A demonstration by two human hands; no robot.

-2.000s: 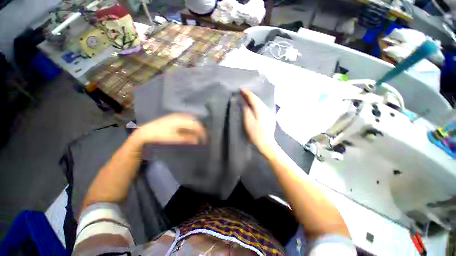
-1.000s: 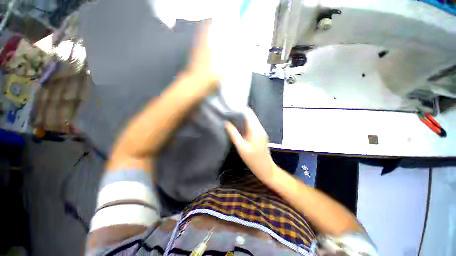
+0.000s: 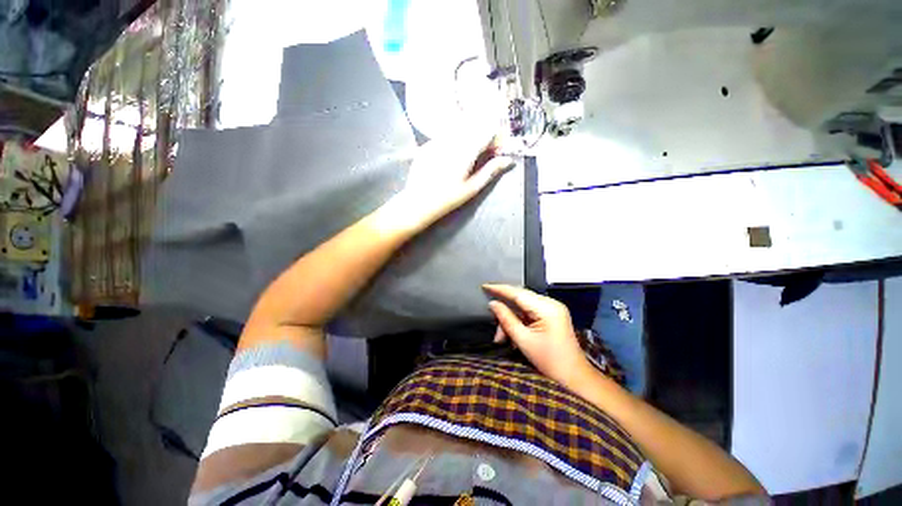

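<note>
A large dark grey garment panel [image 3: 316, 168] lies spread over the left of the table, its right edge running up to the presser foot and needle area [image 3: 522, 124]. A darker strip [image 3: 534, 222] shows along that edge. My left hand [image 3: 460, 173] lies on the panel just below and left of the presser foot, fingers towards the needle. My right hand [image 3: 534, 326] is at the panel's lower right corner near the table's front edge, thumb and fingers at the cloth. Whether it pinches the cloth is hard to tell.
The white sewing machine arm [image 3: 682, 109] spans the upper right. Orange-red snips [image 3: 876, 184] lie at its right end. A checked apron [image 3: 514, 405] covers my lap. A brown plaid cloth [image 3: 109, 198] is at the left. White boards [image 3: 803, 376] stand at the lower right.
The bunched grey cloth is now spread flat, its edge at the presser foot. My left hand has come down beside the needle. My right hand has moved down to the front corner.
</note>
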